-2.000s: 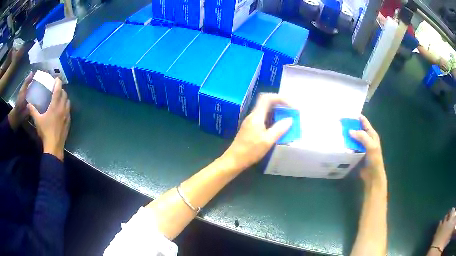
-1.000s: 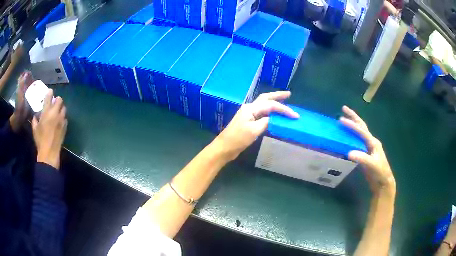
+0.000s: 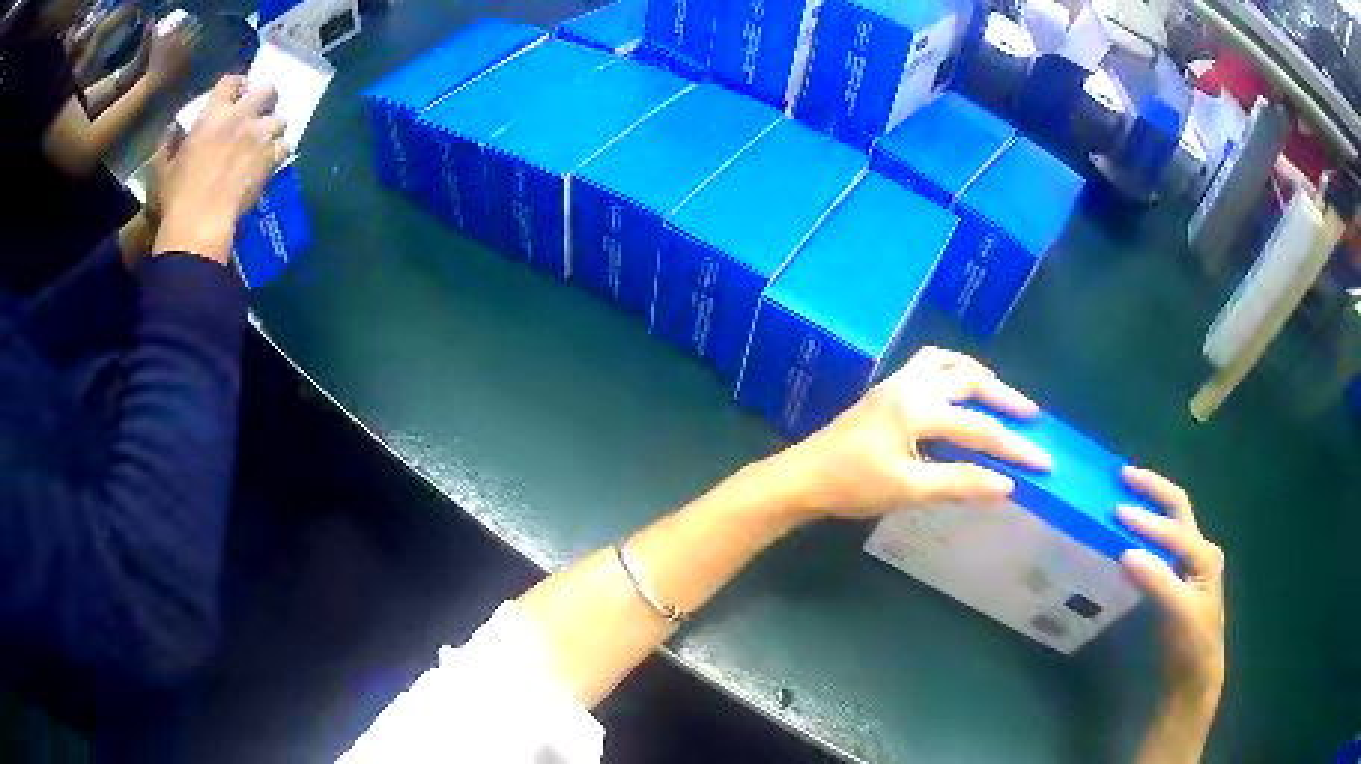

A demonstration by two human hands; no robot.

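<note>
A closed retail carton with a blue top and a white printed side stands on the green table, right of centre. My left hand lies over its left end, fingers on the blue top. My right hand holds its right end, fingers on the top edge. The lid is down. To the left and behind, closed cartons stand in a tight row with blue tops and small white lettering. The carton's far side is hidden.
More cartons stand on the row's back. A pale upright divider is at the back right. At left, a neighbour's hands hold an open carton. The table's curved front edge runs below my left arm.
The open carton's flaps and lid were closed under my hands. The view has since shifted, so the table scene sits farther right and lower. The left neighbour now handles an open carton.
</note>
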